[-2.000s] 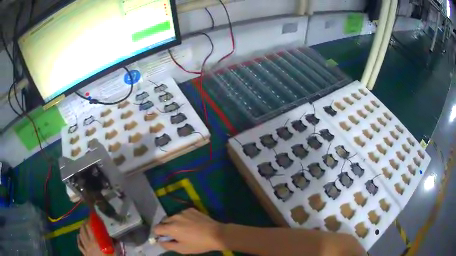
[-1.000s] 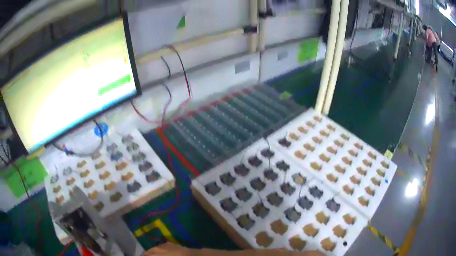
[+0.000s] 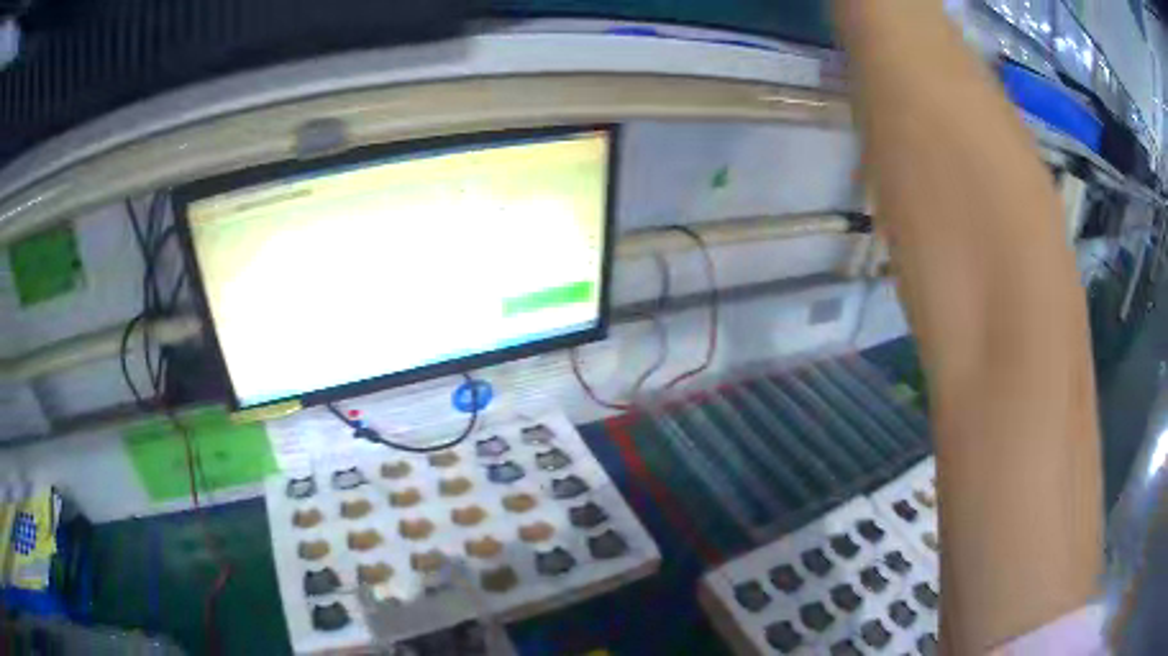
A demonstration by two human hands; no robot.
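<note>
The metal test fixture (image 3: 442, 628) shows only its top at the bottom edge, blurred; its clamp handle is out of view. Behind it, the rear white foam tray (image 3: 637, 559) holds dark wired components at its right and left sides, with tan empty cutouts between. The right white foam tray (image 3: 728, 592) holds rows of dark components and is partly hidden by my raised right forearm. My right hand is cut off by the top edge, so its grip cannot be seen. My left hand is out of the picture.
The monitor (image 3: 410, 269) stands behind the rear tray. A clear ribbed blister tray (image 3: 781, 436) lies at the rear right. A blue-yellow box (image 3: 39, 545) is at the far left. Red and black wires hang along the wall. A pipe rail (image 3: 512, 109) crosses above the monitor.
The view has tilted up and turned left. My right forearm has risen from the bottom edge to upright at the right. My left hand, beside the fixture two seconds ago, is gone from view.
</note>
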